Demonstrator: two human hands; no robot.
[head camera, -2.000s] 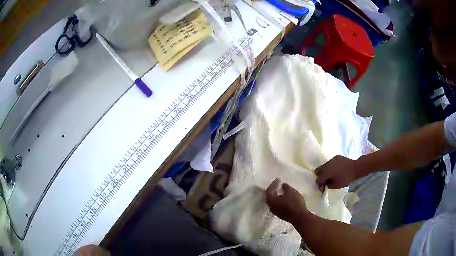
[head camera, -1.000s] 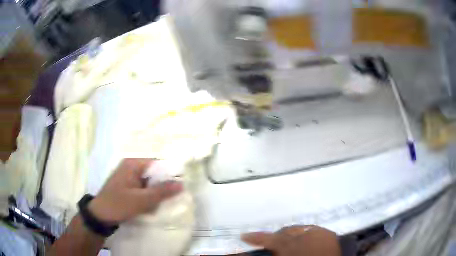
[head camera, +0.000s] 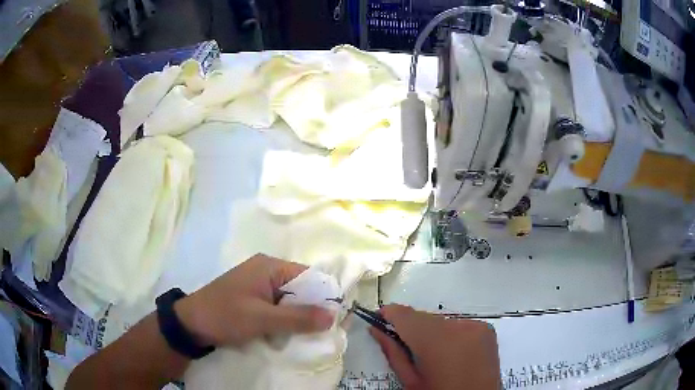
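Note:
My left hand (head camera: 263, 308), with a black band at the wrist, is closed on a pale yellow garment piece (head camera: 267, 367) near the table's front edge. A small white part (head camera: 316, 286) with dark marks sticks up from its fingers. My right hand (head camera: 438, 346) holds black thread snips (head camera: 381, 324), with the tips at the cloth edge beside the left fingers. More pale yellow cloth (head camera: 328, 221) lies heaped from my hands up to the left of the needle.
The white sewing machine (head camera: 488, 122) stands at right of the cloth, its lamp (head camera: 414, 141) lit. A folded cream bundle (head camera: 129, 221) lies at left. A marking pen (head camera: 629, 263), paper tickets (head camera: 663, 289) and a printed ruler (head camera: 556, 372) are at right.
The view has swung left from the floor-side cloth pile and another person's hands to the machine table. My right hand has moved up to the cloth with the snips.

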